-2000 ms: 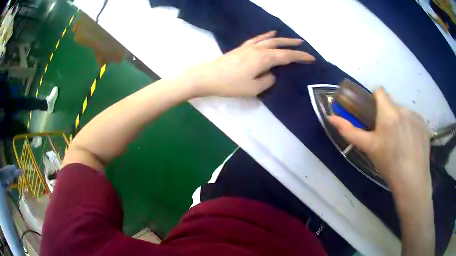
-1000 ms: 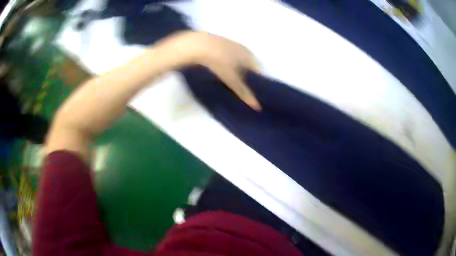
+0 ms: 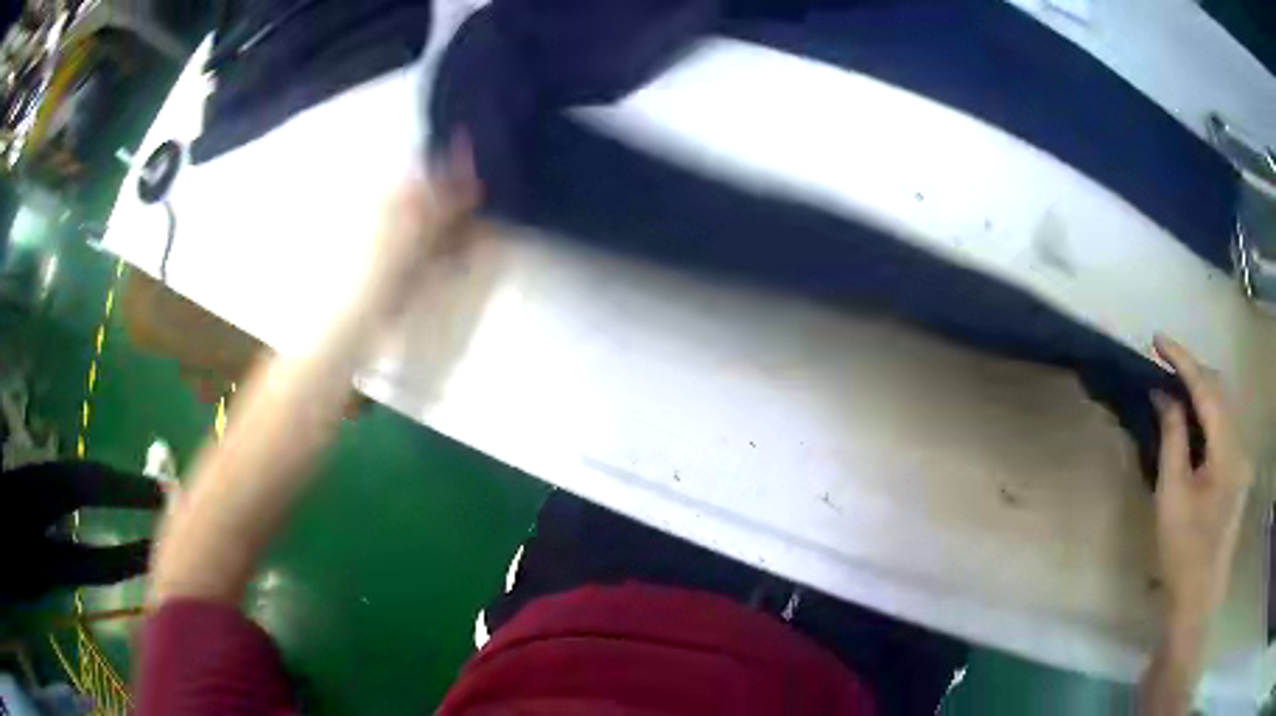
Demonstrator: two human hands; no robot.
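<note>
A long dark navy sleeve piece [image 3: 812,259] stretches across the white pressing table [image 3: 672,406]. Its left end is bunched and blurred. My left hand [image 3: 445,210] is blurred at that left end, with its fingers against the cloth; its grip is hard to make out. My right hand [image 3: 1196,441] holds the narrower right end between thumb and fingers. The steam iron is not clearly seen.
Another navy piece [image 3: 980,105] lies along the far side. Dark cut pieces [image 3: 315,63] are heaped at the far left. A small round black item [image 3: 160,171] sits at the left corner. A metal rest [image 3: 1255,231] is at the right edge. A person's dark-clothed legs [image 3: 77,490] show at left.
The navy piece has moved away from the near table edge and narrowed, baring white cloth. My left hand has moved left. My right hand, earlier on the iron, now holds the piece's right end.
</note>
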